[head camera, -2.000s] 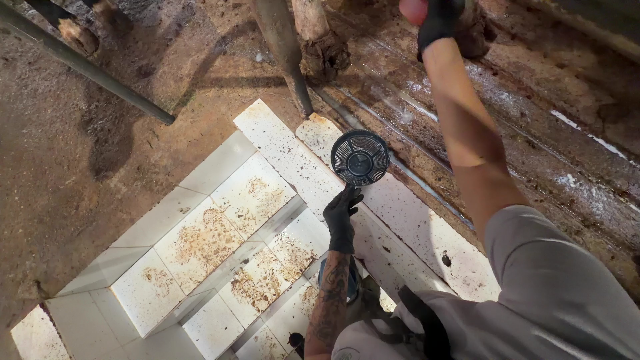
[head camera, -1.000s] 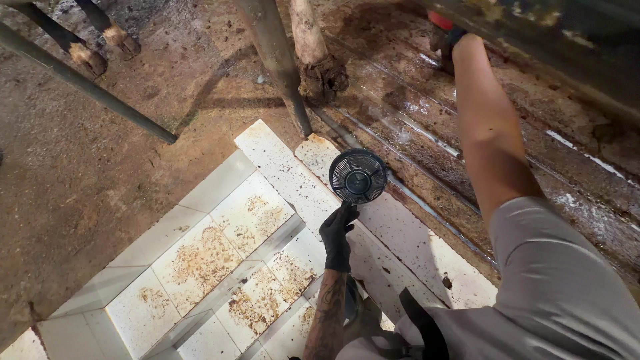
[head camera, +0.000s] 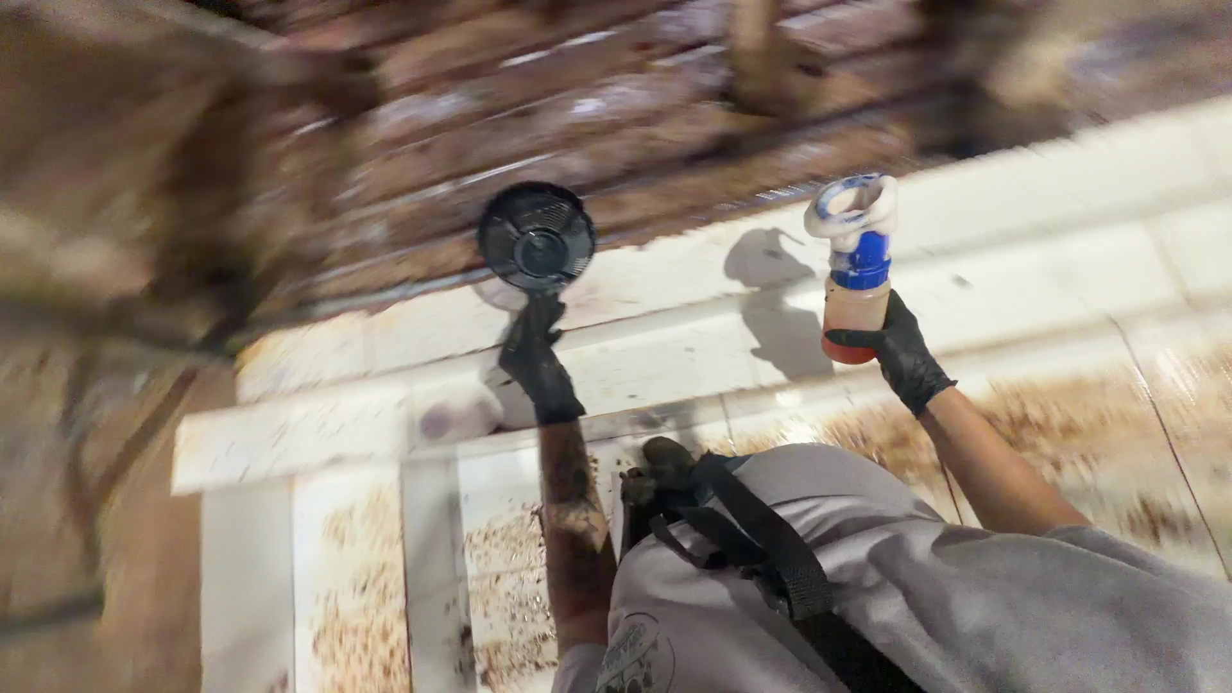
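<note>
Black gloves cover both of my hands. My left hand (head camera: 541, 361) grips the short handle of a black round strainer-like cup (head camera: 537, 238), its ringed face toward the camera, above the white tiled ledge's edge. On the right, my right hand (head camera: 893, 354) is wrapped around the lower part of a teat dip cup (head camera: 858, 308), a translucent bottle with a blue collar and reddish liquid at its base. White foam sits on and around the cup's blue-rimmed top. The bottle is upright over the white ledge and casts a shadow there.
A white tiled ledge (head camera: 635, 337) runs across the view, with dirt-spattered tiled steps (head camera: 361, 577) at the lower left. Beyond it lies a wet, grooved brown floor (head camera: 433, 144). Blurred animal legs (head camera: 770, 58) stand at the top. A black strap (head camera: 780, 558) hangs over my grey shirt.
My right hand, earlier stretched out toward the top with a red thing in it, is now back over the ledge with the bottle. The view has swung strongly. My left hand still holds the black cup.
</note>
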